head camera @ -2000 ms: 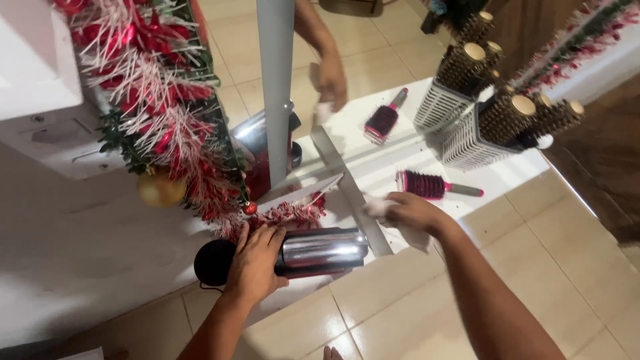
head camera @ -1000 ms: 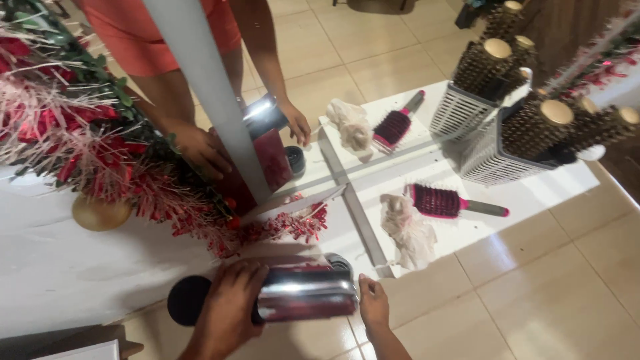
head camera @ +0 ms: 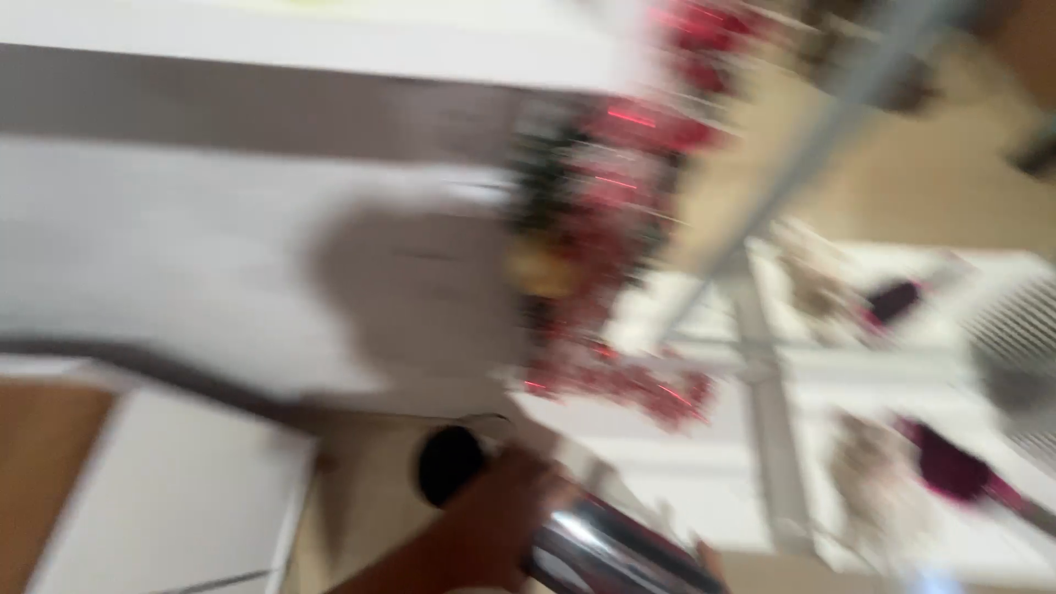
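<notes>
My left hand (head camera: 503,516) grips a shiny metallic cylinder (head camera: 615,549) near its end with a round black part (head camera: 450,466). At the cylinder's far lower end a small part of my right hand (head camera: 709,561) shows; the blur hides what its fingers do. A crumpled pale cloth (head camera: 870,478) lies on the white shelf (head camera: 685,470) to the right, beside a pink and black hairbrush (head camera: 949,462). The whole view is blurred.
Red and white tinsel garland (head camera: 610,206) with a gold bauble (head camera: 540,266) runs along the mirror edge. A grey perforated basket (head camera: 1023,355) stands at the right. A white cabinet (head camera: 173,487) stands at the lower left, below the white wall (head camera: 165,256).
The view has swung left. My right hand has let go of the cloth, which it held two seconds ago, and has moved to the cylinder's end. My left hand still holds the cylinder.
</notes>
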